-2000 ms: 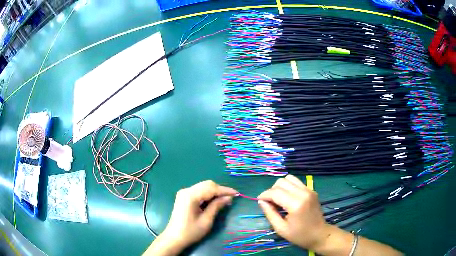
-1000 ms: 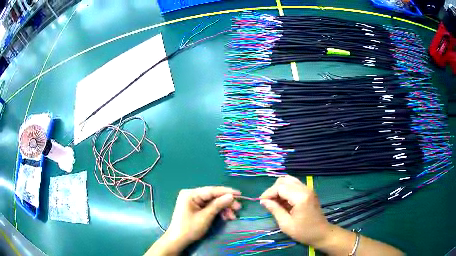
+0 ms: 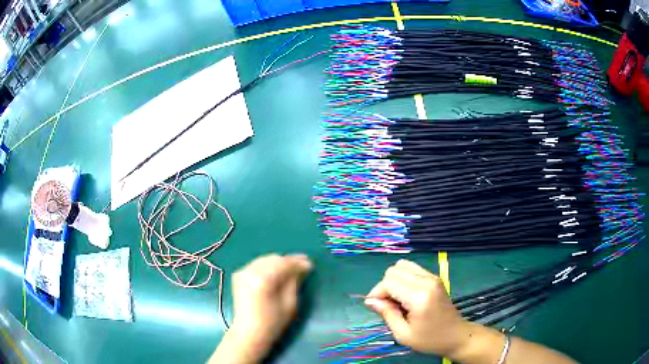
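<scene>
My right hand (image 3: pixel 409 306) pinches a thin pinkish-red conductor (image 3: pixel 357 296) whose short end points left from the fingertips. My left hand (image 3: pixel 267 298) is to the left, apart from that conductor, blurred, with its fingers curled; whether it holds anything cannot be told. A loose group of black cables (image 3: pixel 498 300) runs from under my right hand to the right. Their coloured conductors (image 3: pixel 356 345) fan out below and left of that hand. Rows of black cables (image 3: pixel 491 185) with coloured ends and white sleeves (image 3: pixel 381 167) lie above my right hand.
A tangled pinkish-brown wire (image 3: pixel 174 249), one end reaching my left forearm, lies on the left. Beyond it are a white sheet (image 3: pixel 153 135) with one black cable, a mini fan (image 3: pixel 53 202) and a clear bag (image 3: pixel 103 284). A blue bin (image 3: pixel 320 6) and a red tool (image 3: pixel 626 64) are at the far edges.
My left hand has moved left, away from the conductor between the two hands. My right hand still pinches it at nearly the same place. The whole view has shifted slightly.
</scene>
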